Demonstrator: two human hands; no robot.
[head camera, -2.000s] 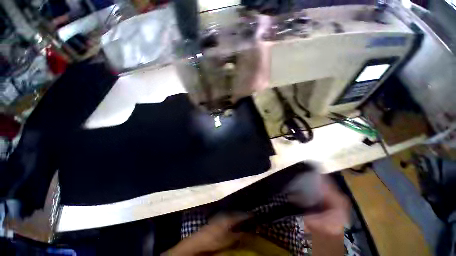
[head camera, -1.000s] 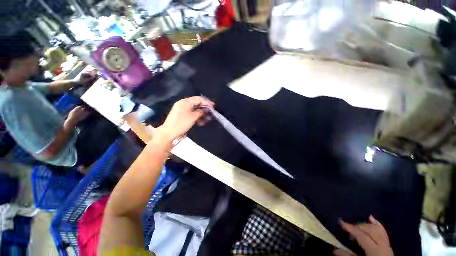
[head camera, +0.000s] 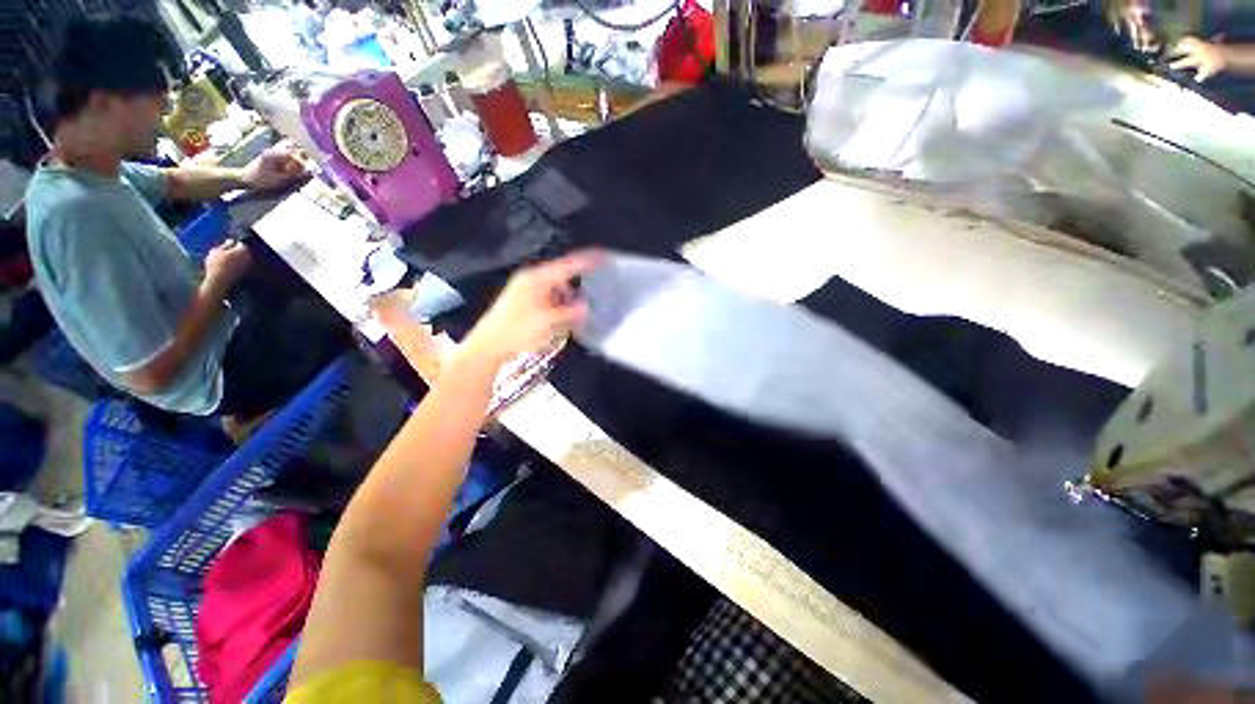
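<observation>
My left hand grips the upper left end of a long grey-blue facing strip. The strip stretches down to the lower right over the black fabric panel, which lies flat on the table. My right hand is blurred and cut off at the bottom right edge, at the strip's other end; its fingers cannot be made out. The machine's needle area is at the right, with part of the head in view.
A white table edge with ruler marks runs diagonally. A blue basket with red cloth stands at lower left. A person sits at left near a purple device. A clear plastic-wrapped bundle lies behind.
The grey-blue strip, seen thin and edge-on before, is now spread out broad towards the lower right. My right hand has moved to the bottom right edge. The view has shifted slightly left.
</observation>
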